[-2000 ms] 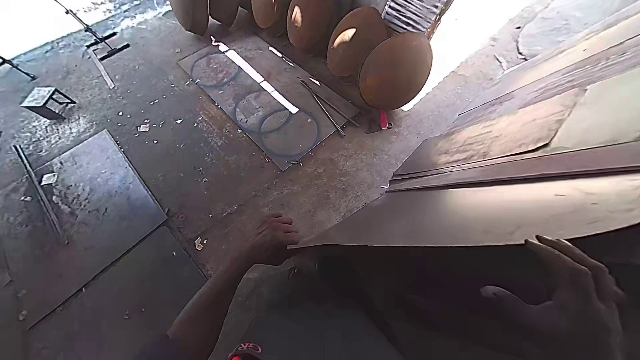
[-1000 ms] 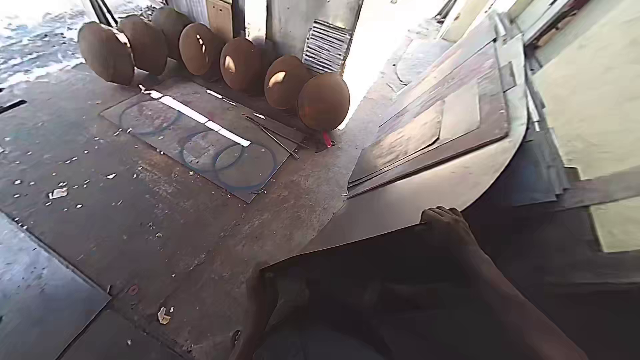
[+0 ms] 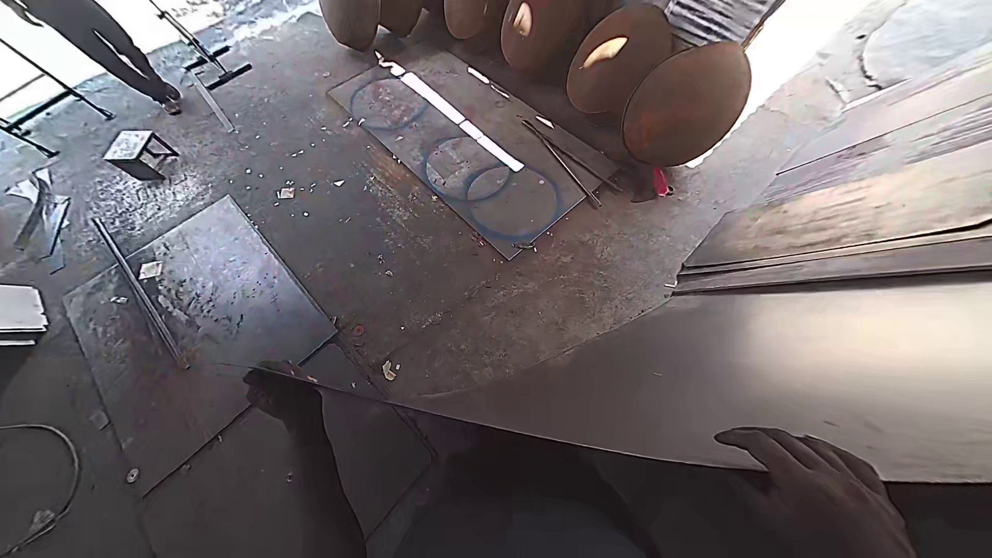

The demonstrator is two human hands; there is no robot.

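A large thin metal sheet (image 3: 620,387) spans the lower right, its near edge bowed toward me. My left hand (image 3: 283,395) grips the sheet's left end, fingers curled over the edge. At the right, my right hand (image 3: 821,473) lies on the near edge with the fingers spread over the top face; its thumb side is partly hidden. Beyond the sheet, more stacked metal sheets (image 3: 852,225) lie along the right side.
A metal plate marked with blue circles (image 3: 535,205) lies on the floor, thin rods (image 3: 562,163) on its corner. Rusty metal discs (image 3: 686,105) stand behind it. Another plate (image 3: 256,287) bears a long bar (image 3: 139,291). A small stool (image 3: 139,155) and a person's legs (image 3: 116,46) are at upper left.
The view has swung right and back left. The right hand, closed on the sheet's edge a second ago, now rests spread on it. The person's legs have come into view.
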